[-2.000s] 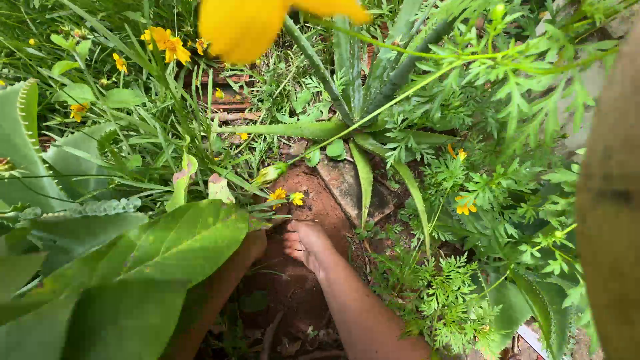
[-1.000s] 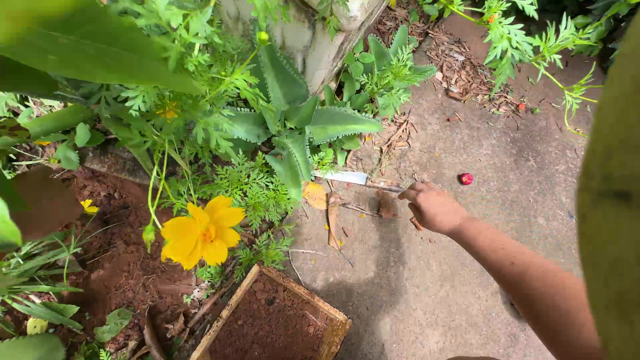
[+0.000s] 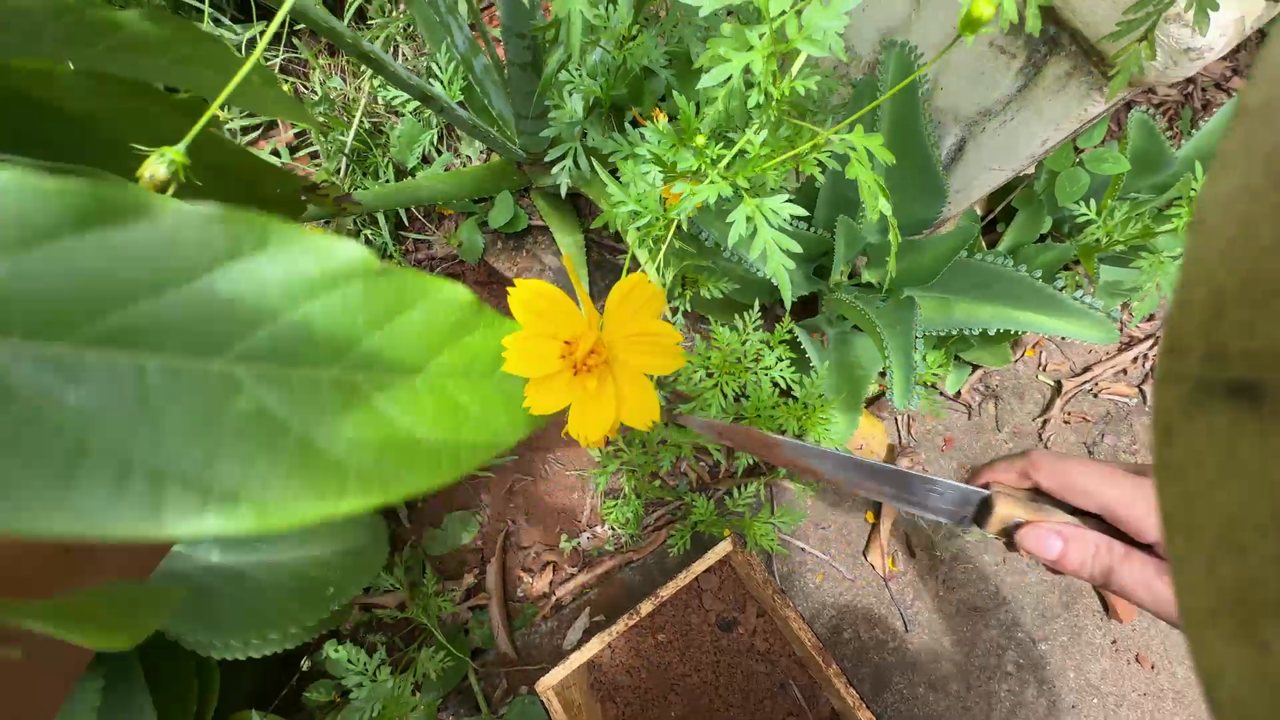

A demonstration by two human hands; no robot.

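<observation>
My right hand [image 3: 1090, 525] holds a knife by its wooden handle, at the right of the view. The knife's long blade [image 3: 850, 472] points left and slightly up, with reddish soil smeared toward its tip, which lies over feathery green leaves just right of a yellow flower [image 3: 592, 362]. Under the blade is a wooden box [image 3: 635, 628] filled with dark soil. At the lower left edge a blurred brown patch of skin shows behind large leaves; it seems to be part of my left arm, but my left hand itself is hidden.
A large green leaf [image 3: 250, 360] covers much of the left side. Succulents with toothed edges [image 3: 900, 290] grow by a pale stone [image 3: 1010, 110]. Reddish soil [image 3: 540, 510] with dry leaves lies left of the box, and concrete paving [image 3: 960, 600] right of it. Tan cloth hangs at the far right.
Two seconds ago both hands were down at the soil. One second ago my right hand was at the knife on the paving; now the knife is raised over the plants. The view has shifted.
</observation>
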